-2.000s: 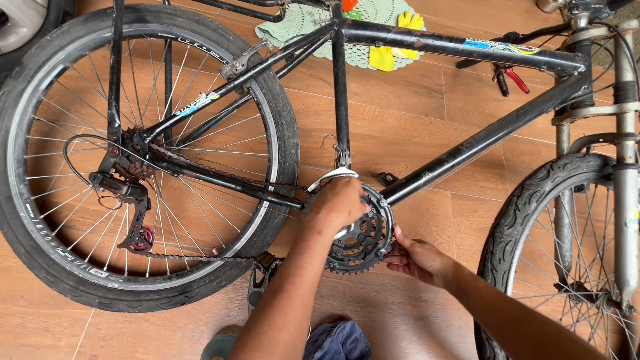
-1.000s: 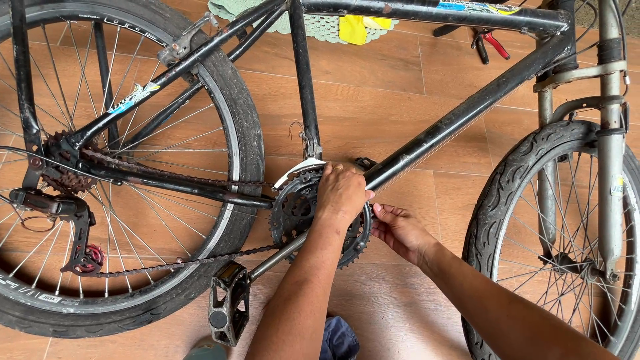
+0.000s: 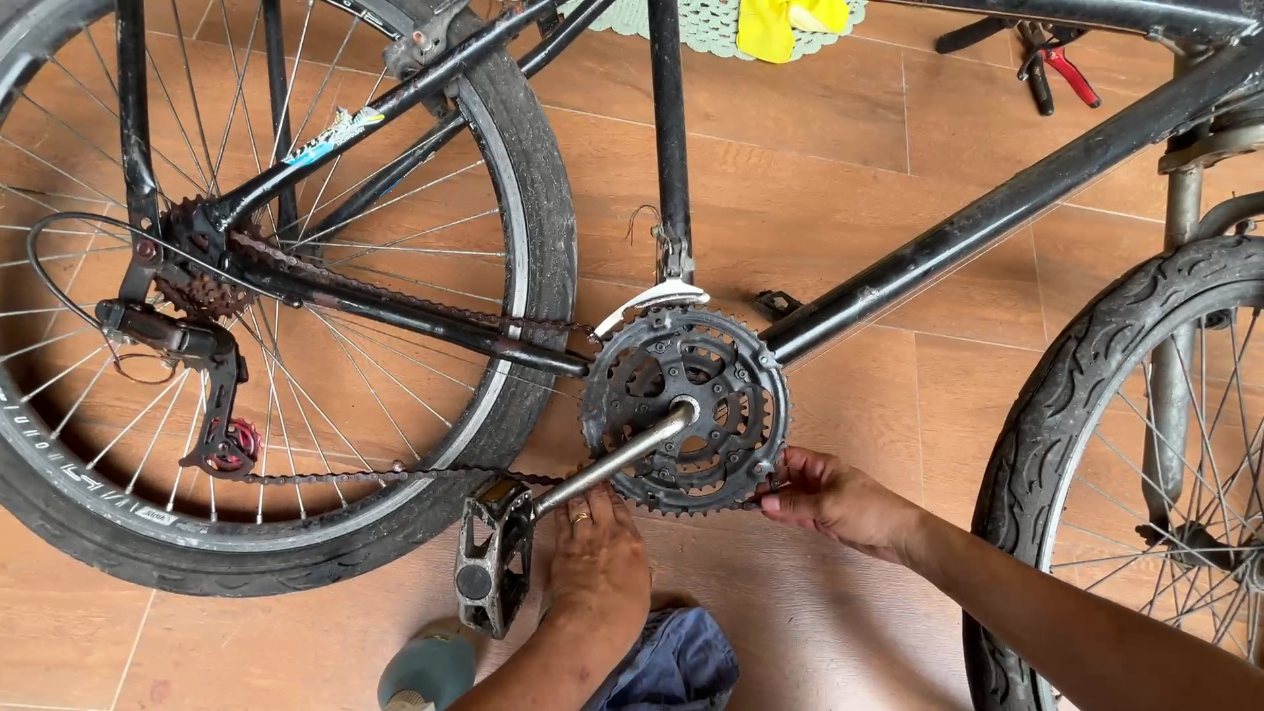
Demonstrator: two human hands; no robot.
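Note:
My right hand (image 3: 834, 502) pinches the lower right rim of the black chainring set (image 3: 691, 405) with thumb and fingers. Below the crank arm (image 3: 617, 456), my left hand (image 3: 595, 553), with a ring on one finger, reaches up to the chainrings' lower left edge; its fingertips are partly hidden behind the crank. The pedal (image 3: 496, 558) hangs to the left of that hand. From the rear derailleur (image 3: 193, 346), the rusty chain (image 3: 375, 476) runs toward the chainrings' lower left. A front derailleur with a white cage (image 3: 652, 296) sits above the chainrings.
The rear wheel (image 3: 548, 247) is at the left and the front wheel (image 3: 1027, 425) at the right. Pliers with a red handle (image 3: 1062, 69) lie on the tiled floor at the top right. A yellow cloth (image 3: 780, 25) lies on a green crocheted mat (image 3: 681, 15). A teal bottle-like object (image 3: 430, 667) is below the pedal.
My left hand has moved from over the chainrings down to their lower left edge. The crank and pedal have come into fuller view. My right hand stays at the chainrings' lower right edge.

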